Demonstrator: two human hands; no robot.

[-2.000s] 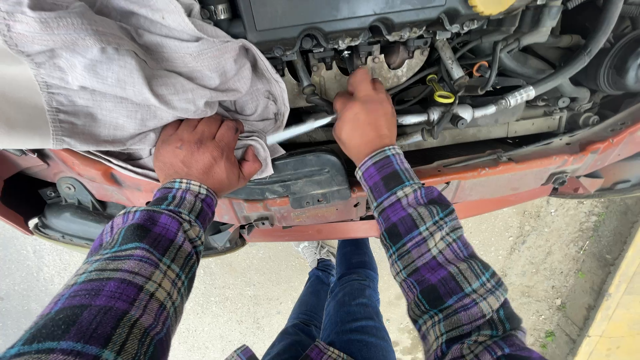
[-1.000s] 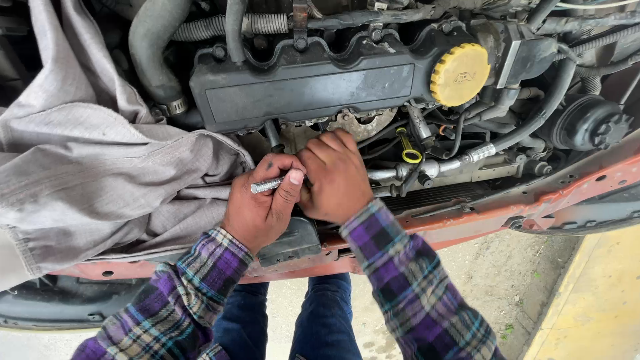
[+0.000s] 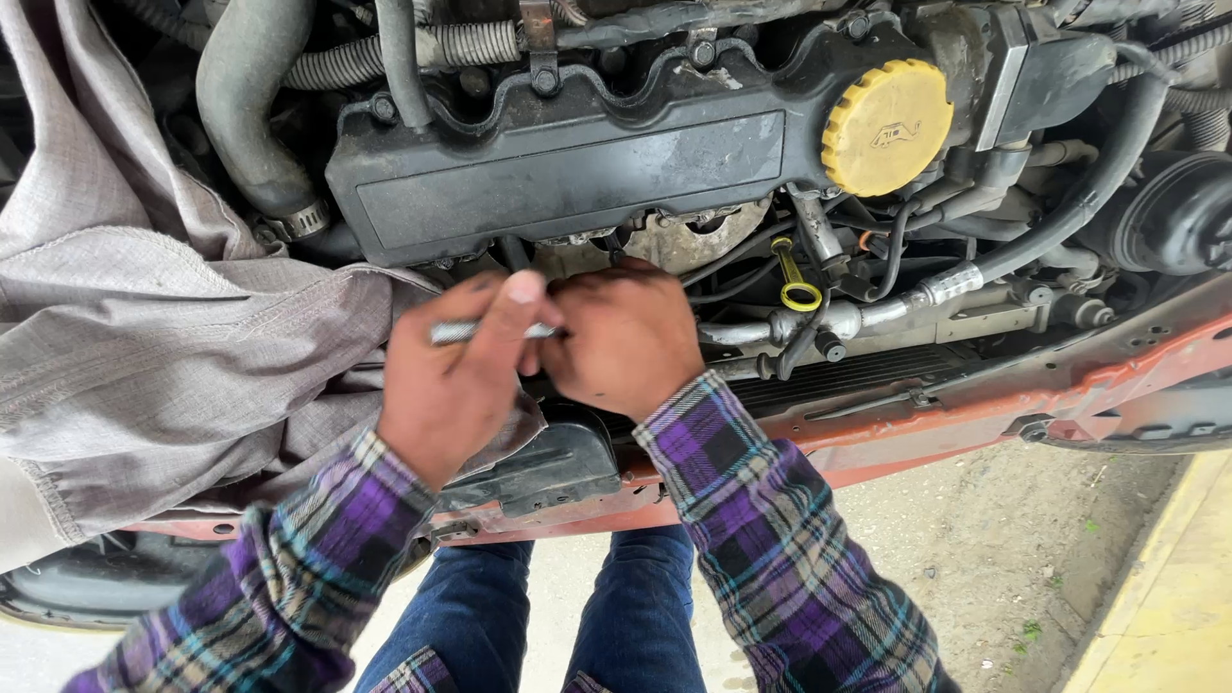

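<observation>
In the head view my left hand [image 3: 457, 375] grips a knurled metal tool handle [image 3: 457, 332], its thumb and fingers pinched around it. My right hand [image 3: 621, 337] is curled right beside it, just below the black valve cover [image 3: 577, 173]; a dark slim part shows above its knuckles. What my right fingers hold is hidden, and both hands are a little blurred. Right of the hands, the dipstick's yellow ring handle [image 3: 799, 295] stands near a metal air-conditioning line [image 3: 837, 320]. The yellow oil filler cap [image 3: 887, 127] sits on the valve cover's right end.
A grey cloth [image 3: 183, 356] drapes over the left of the engine bay. The red front body panel [image 3: 866, 448] crosses below the hands, with a black plastic piece [image 3: 558, 462] on it. A thick hose [image 3: 255, 106] rises at upper left; another hose [image 3: 1088, 202] curves at right.
My left hand has left the cloth it rested on two seconds ago and come beside my right hand, gripping the metal handle. The view has shifted, showing more of the engine.
</observation>
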